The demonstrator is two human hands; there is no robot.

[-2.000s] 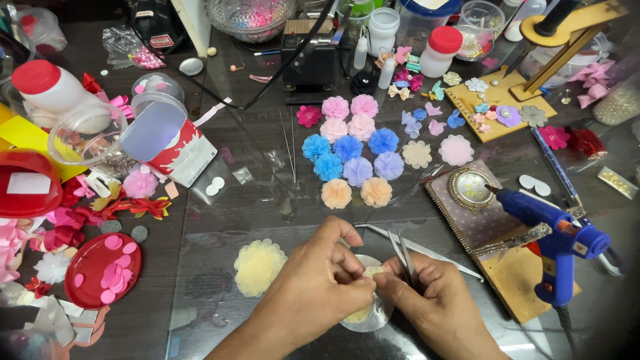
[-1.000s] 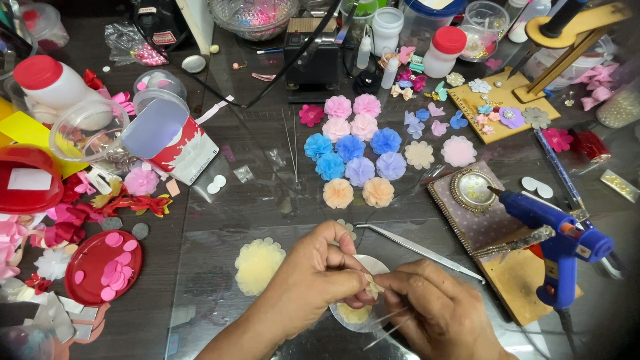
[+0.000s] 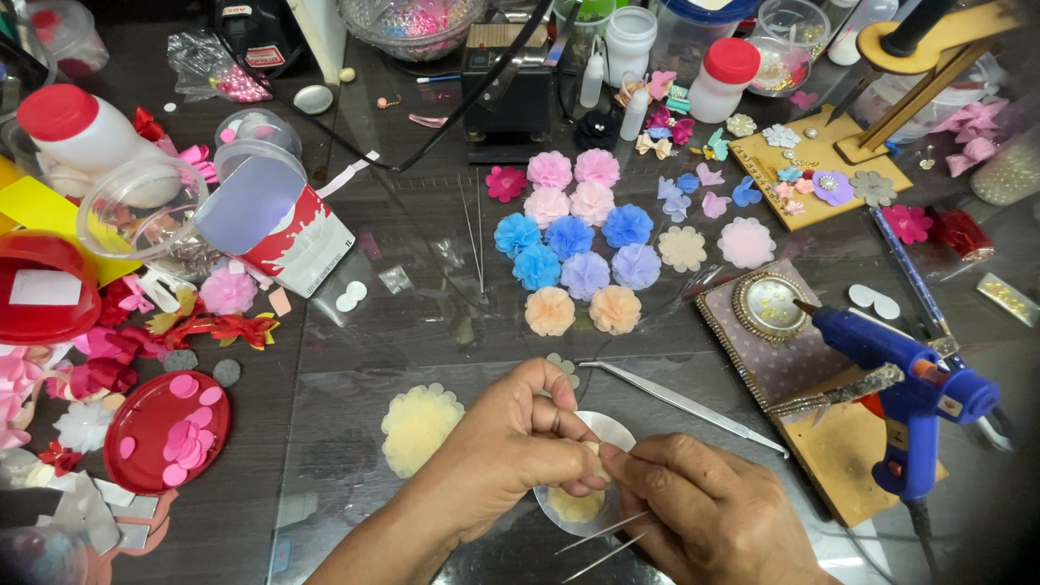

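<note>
My left hand (image 3: 508, 443) pinches a small pale-yellow fabric piece (image 3: 600, 461) between thumb and fingers, and my right hand (image 3: 703, 496) touches it from the right. Metal tweezers (image 3: 603, 532) lie in my right hand, their two tips pointing down-left. Under both hands is a round white disc (image 3: 615, 428) with a yellow scalloped piece (image 3: 575, 504) on it, partly covered. A stack of pale-yellow scalloped fabric circles (image 3: 421, 429) lies left of my left hand. Bent-tip tweezers (image 3: 686, 408) rest on the table behind my right hand.
A blue glue gun (image 3: 906, 390) stands at right by a wooden board (image 3: 853, 463) with a small metal dish (image 3: 772, 304). Fabric flowers (image 3: 570, 236) sit in rows behind my hands. At left are a red lid (image 3: 138, 455) with pink discs, a cut carton (image 3: 296, 240) and ribbon scraps.
The tweezers in my right hand, upright two seconds ago, now point down-left. Both hands stay close together over the white disc.
</note>
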